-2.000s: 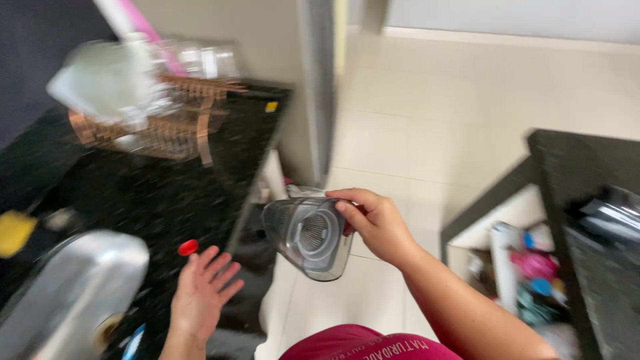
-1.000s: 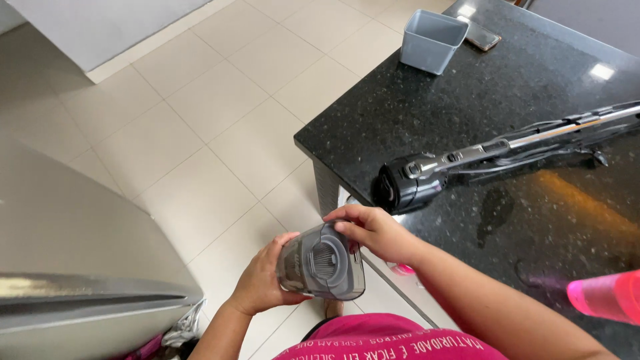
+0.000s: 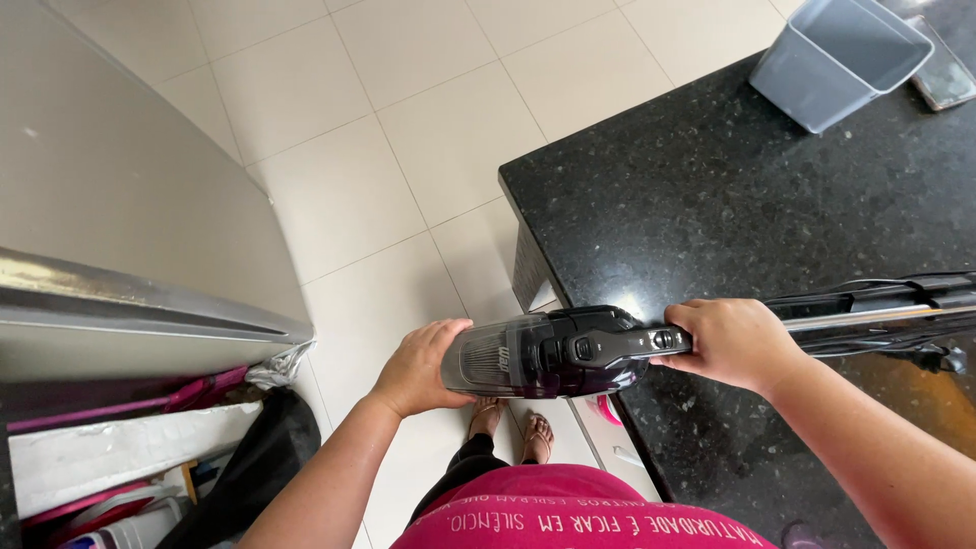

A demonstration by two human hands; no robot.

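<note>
A black stick vacuum cleaner [image 3: 602, 351] of the Wap make lies across the middle of the view, its body past the edge of the dark stone counter. Its clear dust container [image 3: 480, 357] is against the motor body, with my left hand [image 3: 423, 370] wrapped around the container's far end. My right hand [image 3: 728, 343] grips the black handle just behind the switches. From there the metal tube [image 3: 862, 314], with a black cord along it, runs to the right over the counter.
The black granite counter [image 3: 686, 198] fills the right side, bearing a grey plastic bin [image 3: 839, 69] and a phone [image 3: 942, 72] at its far end. A steel refrigerator [image 3: 145, 183] stands at left, with stored items below it. Tiled floor [image 3: 366, 191] lies between.
The clear container, held in both hands a second ago apart from the vacuum, is now against its body. My right hand has moved from the container to the vacuum's handle.
</note>
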